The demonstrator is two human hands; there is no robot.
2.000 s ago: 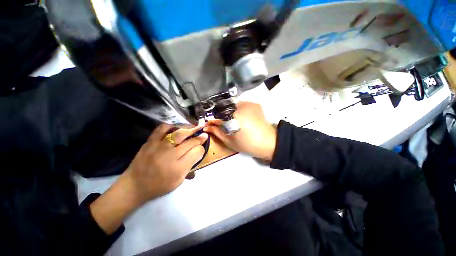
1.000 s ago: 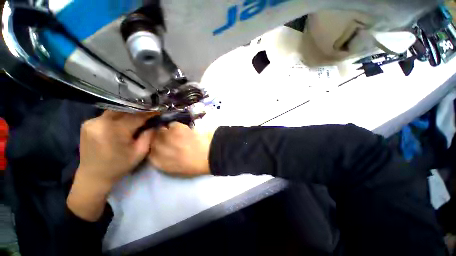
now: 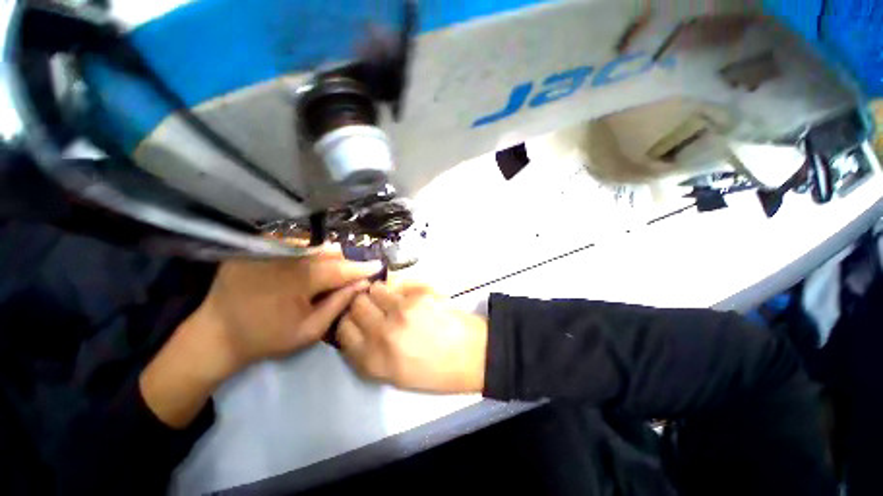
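A small dark fabric piece [image 3: 364, 254] lies at the presser foot area under the head of the white and blue sewing machine [image 3: 455, 73]. My left hand [image 3: 274, 302] is just left of the foot, its fingertips on the fabric piece. My right hand [image 3: 411, 334] is in front of the foot, its bent fingers pinching the fabric close to my left fingertips. The fingertips of both hands meet. Most of the piece is hidden under the fingers, and the needle cannot be made out.
The machine's curved metal bar [image 3: 145, 208] and white knob [image 3: 354, 155] stand above my hands. Black scraps [image 3: 512, 161] lie on the white bed [image 3: 542, 223]. Black cloth [image 3: 58, 320] is heaped at left. Blue and white cloth [image 3: 823, 295] is at lower right.
One second ago a dark strip was raised between my hands; now the fabric is low at the foot. My left hand has flattened beside it. The camera view has also shifted.
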